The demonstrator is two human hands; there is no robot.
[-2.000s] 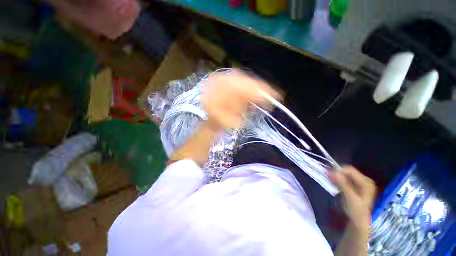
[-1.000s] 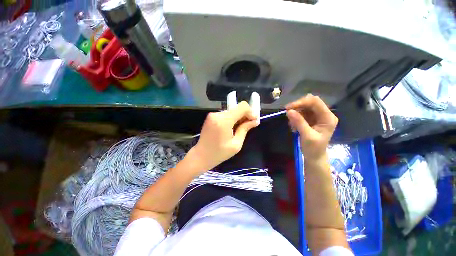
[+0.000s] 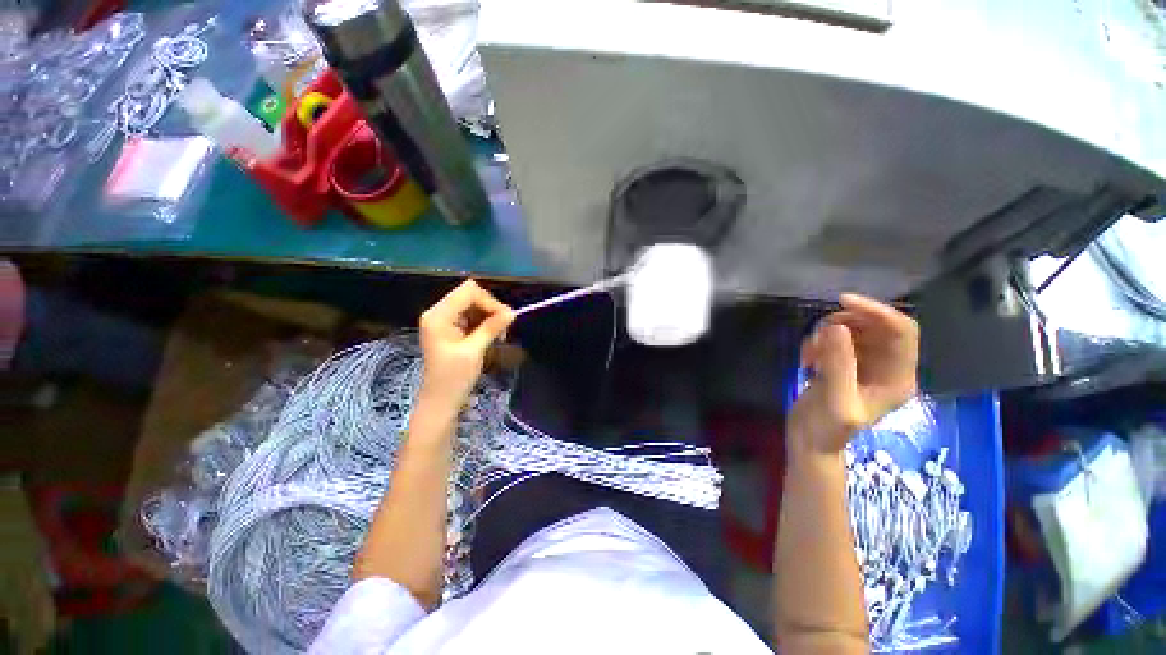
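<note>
My left hand (image 3: 463, 335) pinches a white cable (image 3: 563, 299) that runs taut to the right, to the coiling spindle (image 3: 670, 294). The spindle shows as a white blur at the front of the pale grey winding machine (image 3: 793, 141). My right hand (image 3: 859, 365) is raised to the right of the spindle, fingers apart and curled, with nothing seen in it. The combed cable hank (image 3: 614, 468) lies across my dark-clothed lap, below the spindle, reaching from the loose cable pile (image 3: 320, 499) at the left.
The blue tray (image 3: 982, 512) with white bundles is at the right, partly behind my right forearm. On the green bench (image 3: 77, 230) at the left are a metal cylinder (image 3: 416, 115), a red tape dispenser (image 3: 301, 166) and cables. White plastic bags (image 3: 1093, 525) lie at the far right.
My left hand has moved left, away from the posts, drawing the cable taut. My right hand has let go of the cable and moved right and down. The two posts have become a spinning white blur.
</note>
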